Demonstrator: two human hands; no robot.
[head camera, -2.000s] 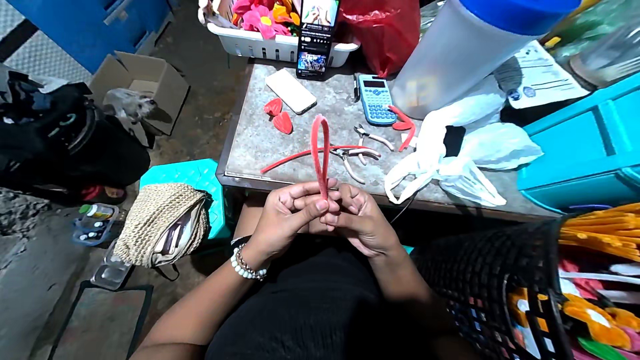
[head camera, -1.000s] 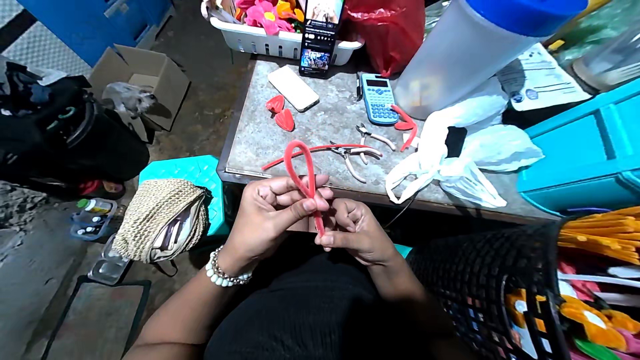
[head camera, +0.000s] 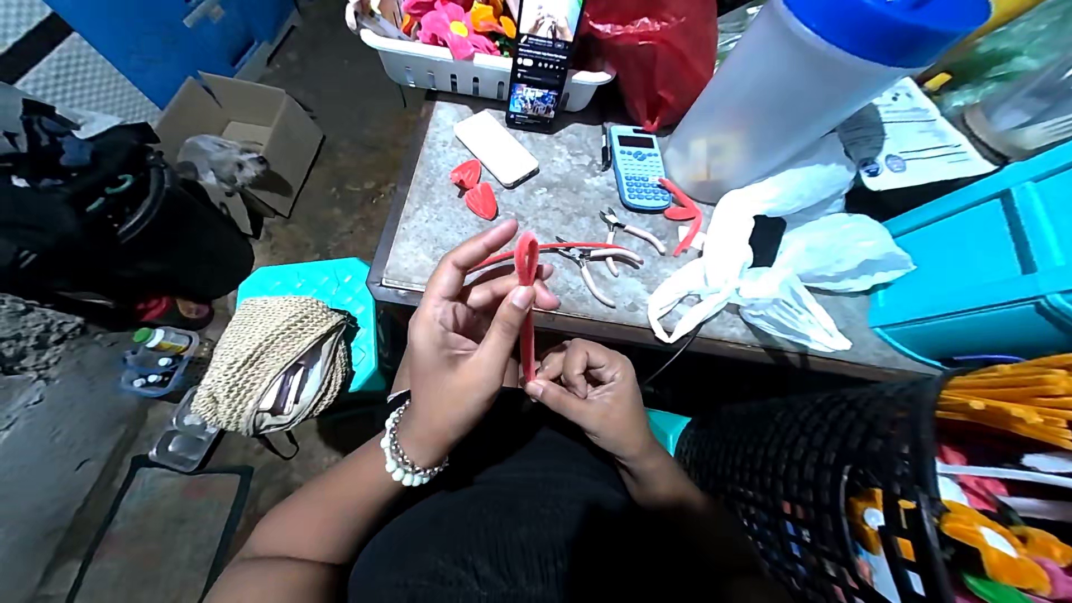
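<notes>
A red pipe cleaner (head camera: 527, 260), bent into a narrow upright loop, is held over my lap at the table's front edge. My left hand (head camera: 469, 327) pinches it just below the loop, between thumb and fingers. Its lower end is pinched by my right hand (head camera: 584, 387). Just beyond, another red pipe cleaner (head camera: 502, 258) lies across pliers with pale handles (head camera: 596, 276). A second pair of pliers (head camera: 632, 233) rests behind them. Two red petal-like pieces (head camera: 481, 201) lie at the left, and a bent red piece (head camera: 688, 216) touches a blue calculator (head camera: 641, 172).
A phone (head camera: 540, 59) leans on a white basket (head camera: 435, 74) of fuzzy flowers. White plastic bags (head camera: 787, 276), a large blue-lidded container (head camera: 779, 92) and a teal bin (head camera: 988, 260) crowd the right. A black basket (head camera: 804, 469) stands close by my right arm. A dog (head camera: 219, 163) is by a cardboard box (head camera: 285, 138).
The open loop has narrowed and now stands upright. My left hand's fingers have spread and risen, while my right hand has moved lower on the pipe cleaner.
</notes>
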